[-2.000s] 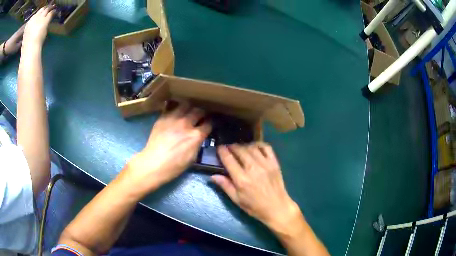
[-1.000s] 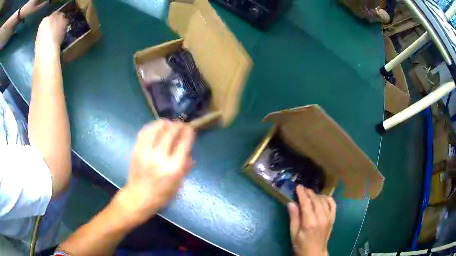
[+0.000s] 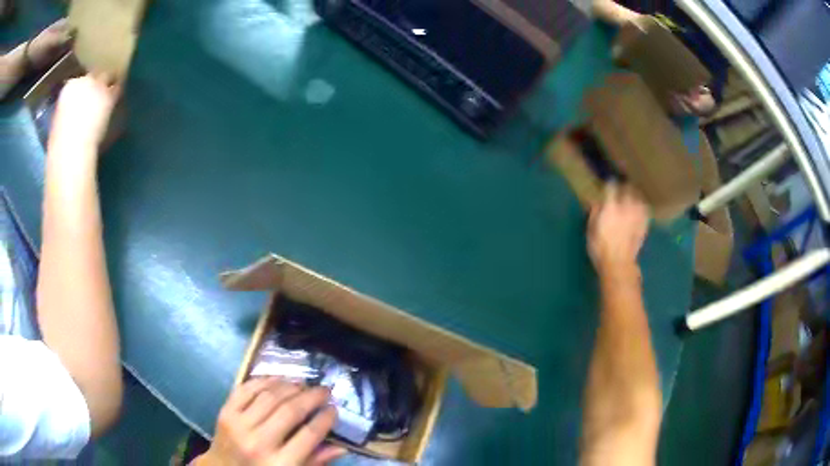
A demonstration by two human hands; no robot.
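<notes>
An open cardboard box (image 3: 428, 428) lies on the green table in front of me, its lid standing up at the far side. In it are black coiled cables (image 3: 391, 364) and a shiny clear plastic bag (image 3: 355, 391). My left hand (image 3: 278, 423) is at the box's near left edge, fingers bent over the rim; whether it grips the box is unclear. My right hand (image 3: 621, 223) is stretched far out at the near end of a second open box (image 3: 642, 150), which is blurred with something dark inside. Its fingertips are hard to see.
A large dark device (image 3: 446, 59) with a brown strip stands at the table's far side. A person's arm (image 3: 77, 237) reaches into another box at the left. Further hands show at the far right, near white tubes (image 3: 755, 291) and the table edge.
My right hand has moved far forward with the right box, which now lies by the far right edge. The other box has come nearer, and my left hand is now at it. The view has shifted.
</notes>
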